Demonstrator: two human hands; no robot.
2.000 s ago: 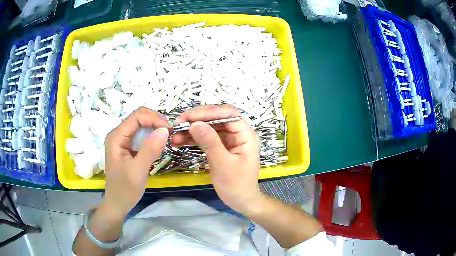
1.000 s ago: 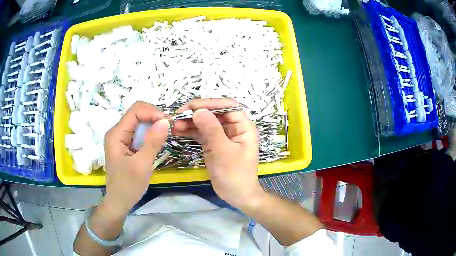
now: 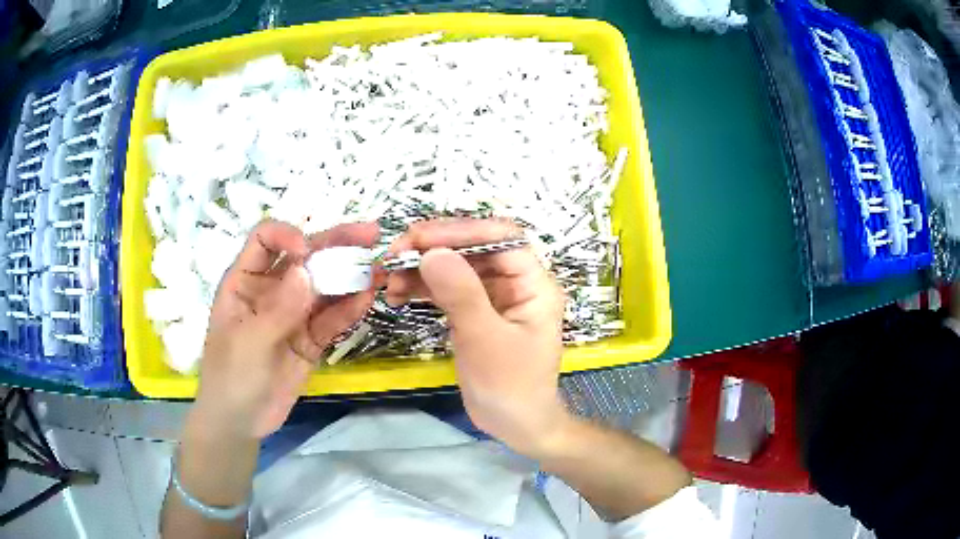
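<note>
My left hand [image 3: 279, 305] holds a white plastic head [image 3: 340, 271] between thumb and fingers, over the near left part of the yellow bin [image 3: 661, 253]. My right hand [image 3: 490, 316] is beside it and holds a thin metal shaft [image 3: 495, 246] that points right. The shaft's left end, at the right fingertips, is close to the head; I cannot tell if they touch. In the bin, white heads [image 3: 211, 137] are heaped at left, white sleeves [image 3: 474, 116] at centre and right, and metal shafts [image 3: 400, 328] at the near side, partly hidden by my hands.
A tray stack with assembled pieces [image 3: 65, 200] stands left of the bin. A blue tray with assembled pieces [image 3: 868, 158] is at right, with clear bags [image 3: 932, 105] beyond it. A red stool [image 3: 742, 421] and a person's dark clothing [image 3: 884, 411] are at lower right.
The white head, earlier held back in my left palm, is now at the left fingertips, facing the right hand. The right hand still holds the shaft. The view has shifted slightly.
</note>
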